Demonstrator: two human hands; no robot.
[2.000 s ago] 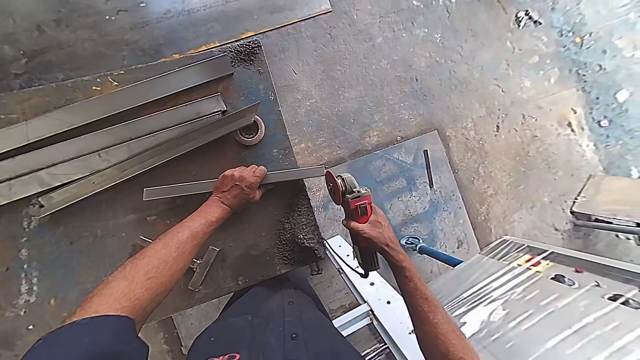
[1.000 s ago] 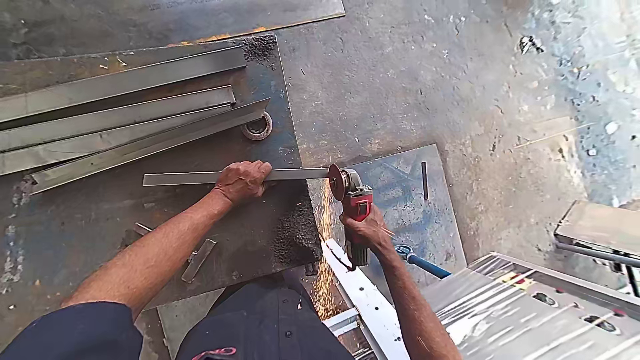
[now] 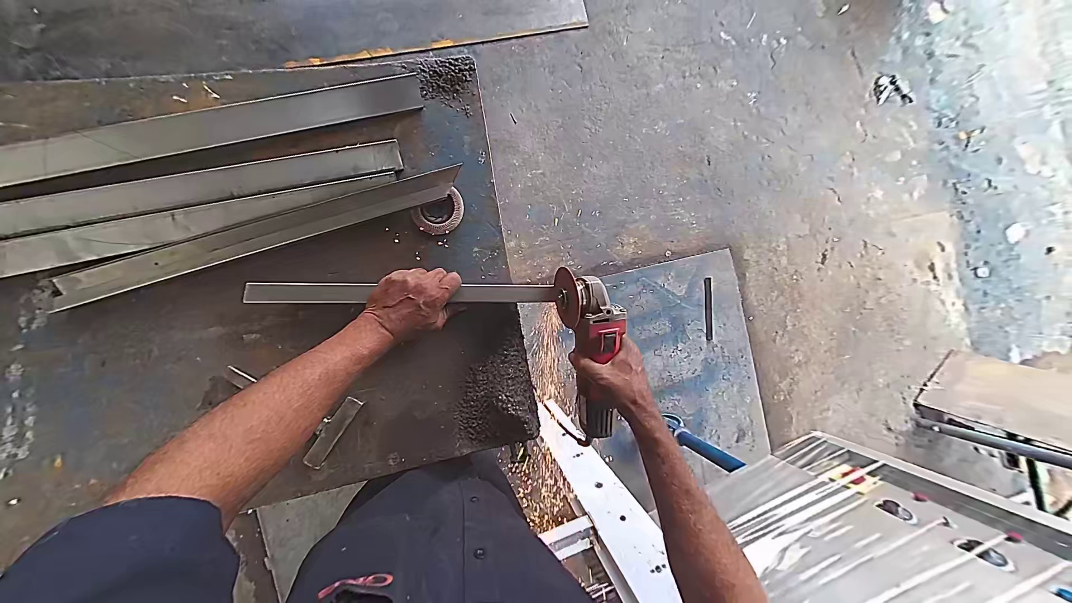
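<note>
My left hand (image 3: 414, 303) grips a narrow flat metal bar (image 3: 502, 293) that lies across the dark metal tabletop (image 3: 394, 360), its right end reaching past the table edge. My right hand (image 3: 613, 373) holds a red angle grinder (image 3: 601, 335) by its body. The grinder's disc (image 3: 569, 297) stands on edge against the bar's right end, and orange sparks (image 3: 548, 360) stream down from there. Above my left hand, a round wire or flap wheel (image 3: 456, 213) rests beside several long angle-shaped metal profiles (image 3: 209, 180).
Small metal pieces (image 3: 333, 431) lie near my left forearm. Dark grit (image 3: 494, 394) covers the table corner. Beyond the edge are a blue-stained metal sheet (image 3: 687, 310) with a short dark strip (image 3: 708, 308), a blue tube (image 3: 708, 450), a white perforated beam (image 3: 607, 494) and a grey metal cabinet (image 3: 904, 528).
Two seconds ago no sparks showed and the disc was at the bar's right end. Sparks appear one second ago and fall more thickly now. Both hands keep their holds.
</note>
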